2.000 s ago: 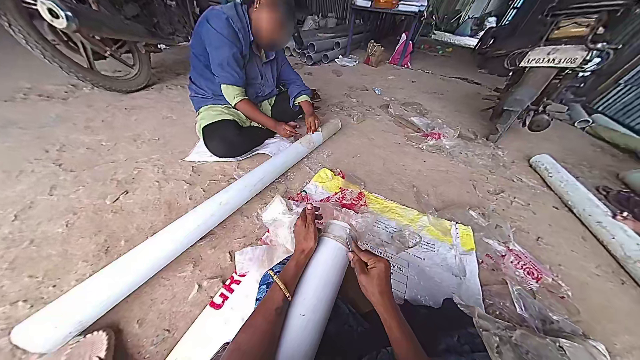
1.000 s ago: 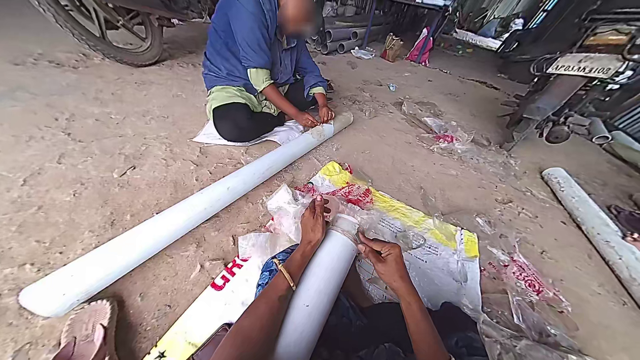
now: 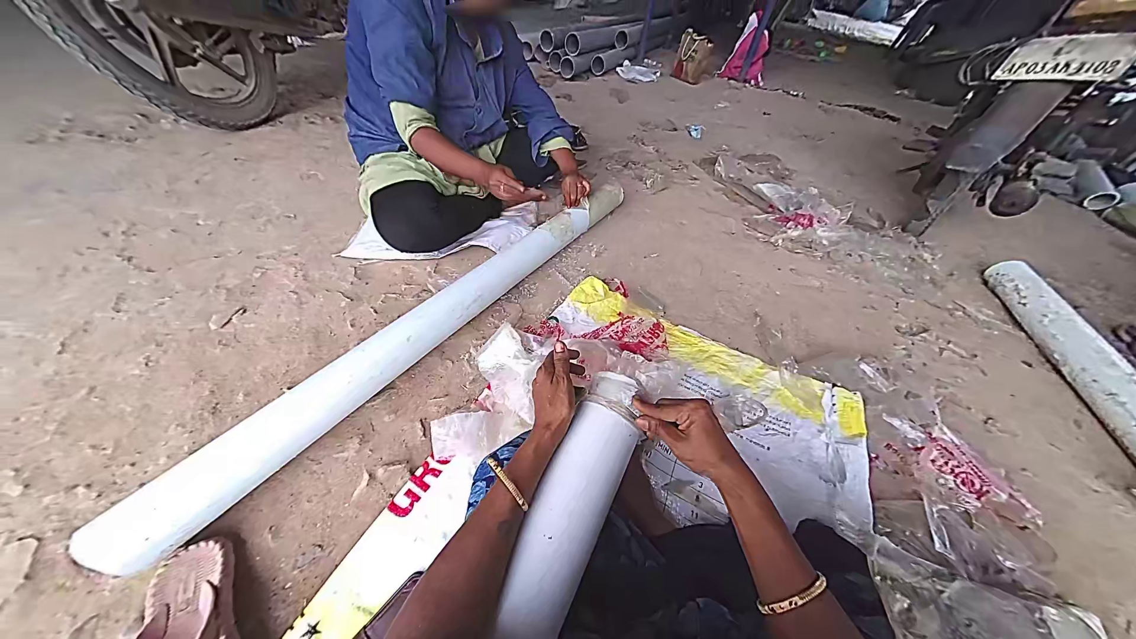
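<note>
A white plastic pipe [image 3: 572, 506] slants up from my lap, its far end wrapped in clear plastic film [image 3: 614, 390]. My right hand [image 3: 688, 430] pinches the edge of this wrapping between thumb and fingers at the pipe's right side. On the left side, my left hand [image 3: 556, 386] rests against the wrapped end with its fingers raised; whether it grips any film cannot be told. Crumpled clear and red-printed plastic [image 3: 621, 335] lies just beyond the pipe end. Under it is a printed white and yellow sack [image 3: 763, 444].
A co-worker [image 3: 444, 115] sits on the ground, both hands at the far end of a long white pipe [image 3: 346, 373]. Around are a sandal [image 3: 191, 590], a motorcycle wheel [image 3: 195, 67], another pipe [image 3: 1065, 355], stacked grey pipes [image 3: 590, 43], plastic scraps [image 3: 967, 479] and a second motorcycle [image 3: 1012, 115].
My right hand has shifted its pinch on the wrapping around the pipe end. My left hand stays beside it. The co-worker's hands have moved slightly apart.
</note>
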